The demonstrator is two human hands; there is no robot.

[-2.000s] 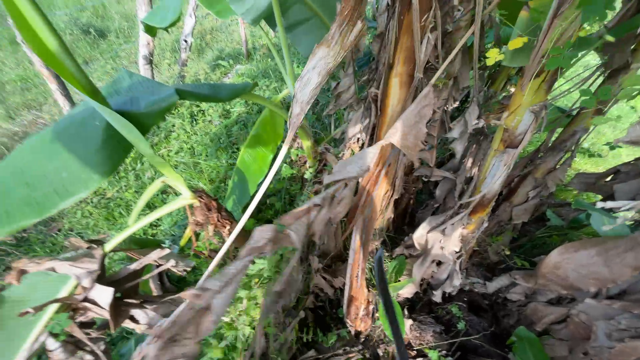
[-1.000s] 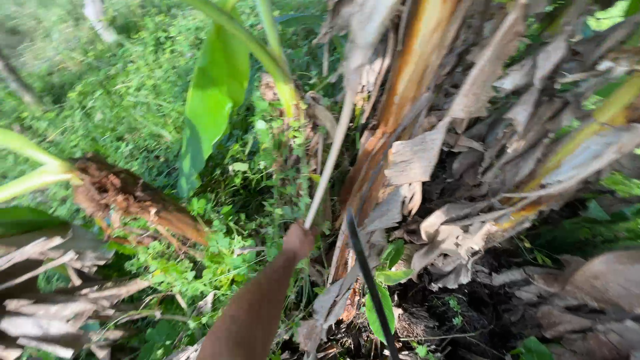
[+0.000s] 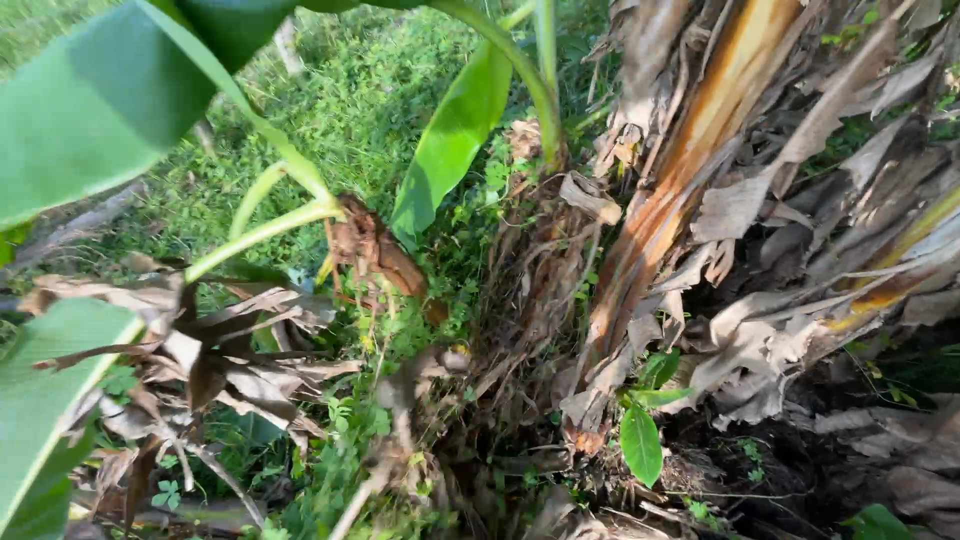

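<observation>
Neither of my hands shows in the head view at this moment, and no tool is in sight. A leaning banana pseudostem (image 3: 694, 150) with an orange-brown streaked surface stands right of centre, wrapped in dry brown leaf sheaths (image 3: 739, 202). To its left, a brown stump of a young banana plant (image 3: 375, 251) bears pale green leaf stalks (image 3: 259, 236) and a broad green leaf (image 3: 82, 124). A narrower bright green leaf (image 3: 457, 135) hangs near the upper middle. At the bottom, a pale, blurred dry stalk (image 3: 364, 499) lies among weeds.
Dry curled leaves (image 3: 232, 352) pile up at the left. A second pseudostem (image 3: 900, 259) leans at the right edge. Low green weeds (image 3: 337, 112) cover the ground behind. Dark soil (image 3: 765, 450) and a small green-leaved plant (image 3: 641, 439) are at the lower right.
A hand gripping a long dry leaf stalk, seen one second ago, is out of view, and so is the dark blade. The stalk no longer stands upright before the pseudostem.
</observation>
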